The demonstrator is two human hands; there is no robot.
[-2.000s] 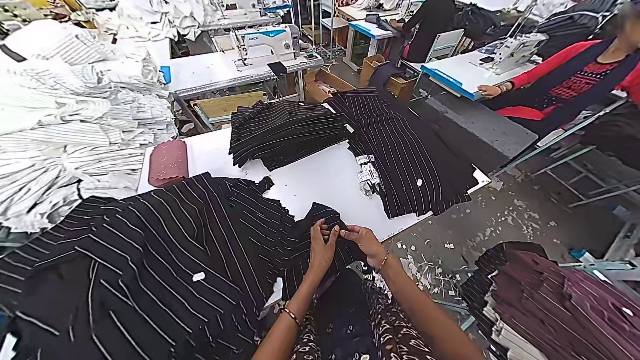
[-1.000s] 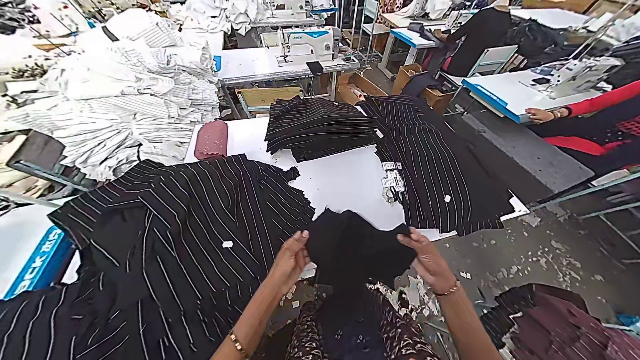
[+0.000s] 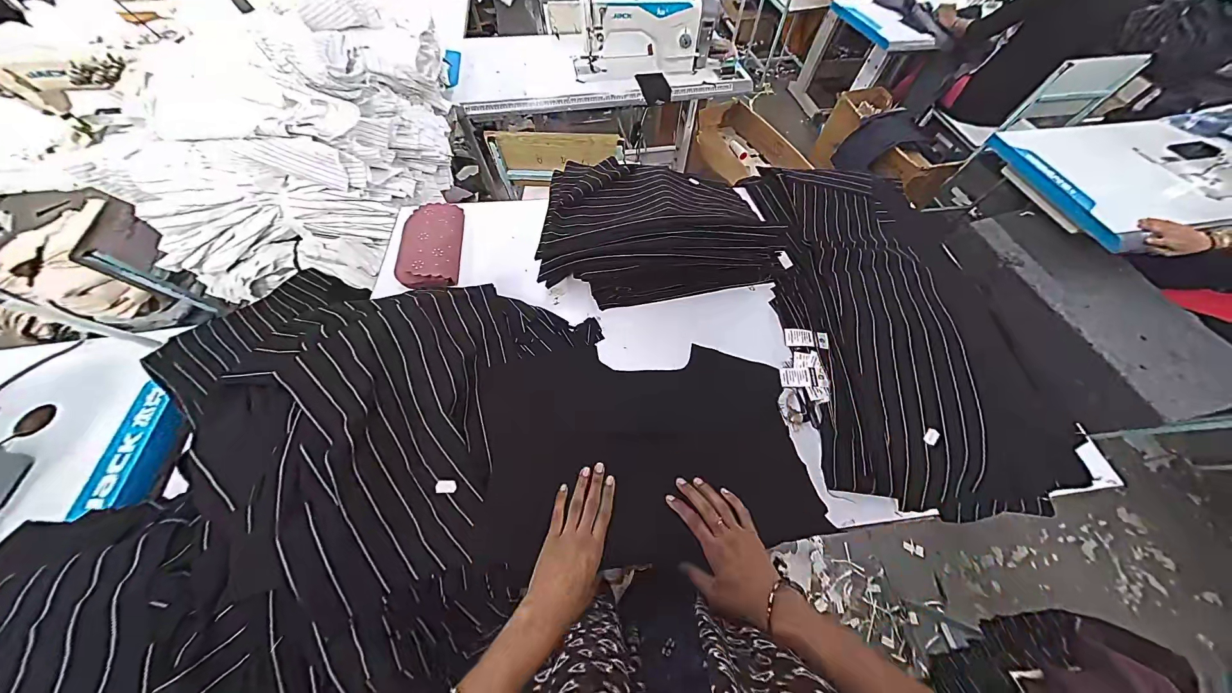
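A plain black fabric piece with a neckline cut-out (image 3: pixel 645 443) lies spread flat at the near edge of the white table (image 3: pixel 654 337). My left hand (image 3: pixel 577 539) rests palm down on its lower left part, fingers slightly apart. On its lower right part lies my right hand (image 3: pixel 727 553), also flat, with fingers spread. Black striped garment pieces (image 3: pixel 385 414) are heaped to the left, touching the black piece. Behind it is a folded stack of striped pieces (image 3: pixel 664 236). More striped pieces (image 3: pixel 895 356) lie at the right, beside white labels (image 3: pixel 804 371).
A pink case (image 3: pixel 430 245) lies at the table's back left. White striped cloth (image 3: pixel 289 144) is piled behind. A sewing machine (image 3: pixel 645 38) stands beyond, near cardboard boxes (image 3: pixel 746 144). Dark cloth (image 3: pixel 1059 654) lies low at right. A co-worker's hand (image 3: pixel 1176 237) rests on another table.
The black piece, held up between both hands a second ago, now lies spread on the table. My hands have come down flat onto it. The view has shifted closer to the table.
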